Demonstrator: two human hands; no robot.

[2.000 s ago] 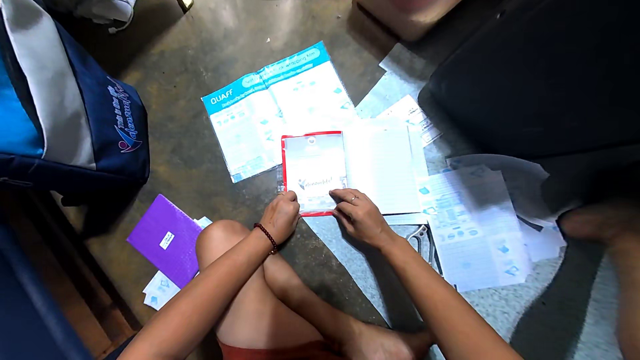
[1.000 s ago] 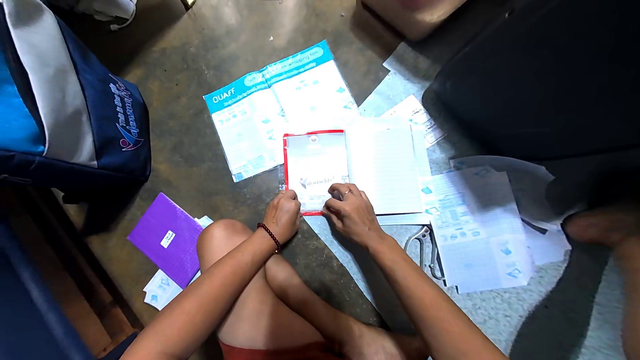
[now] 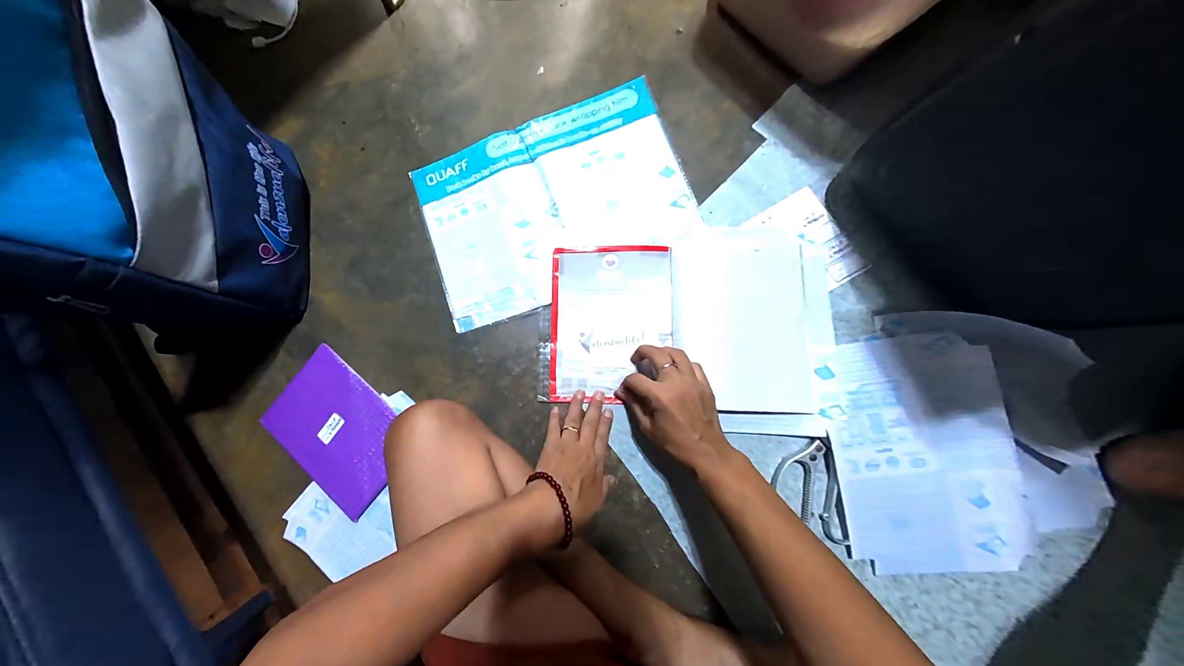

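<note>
An opened notebook (image 3: pixel 749 324) lies on the floor in front of me, its ruled page on the right. Its left cover (image 3: pixel 610 305) is white with a red edge and has clear plastic film (image 3: pixel 546 370) over it, sticking out past the left edge. My left hand (image 3: pixel 578 453) rests nearly flat, fingertips on the cover's bottom edge, holding nothing. With bent fingers my right hand (image 3: pixel 671 398) touches the lower right corner of the cover; whether it pinches the film is hidden. Behind the notebook lies a printed sheet of book wrapping film (image 3: pixel 555 194).
A purple notebook (image 3: pixel 333 430) lies on papers by my knee. Printed sheets (image 3: pixel 925 453) cover the floor at right, beside a metal-handled tool (image 3: pixel 809 481). A blue and grey bag (image 3: pixel 222 185) stands at left. A dark object (image 3: pixel 999 185) and another person's foot (image 3: pixel 1147 467) are at right.
My left hand has moved from the cover's lower left corner to the middle of its bottom edge, and its fingers have straightened. The right hand stays near the lower right corner.
</note>
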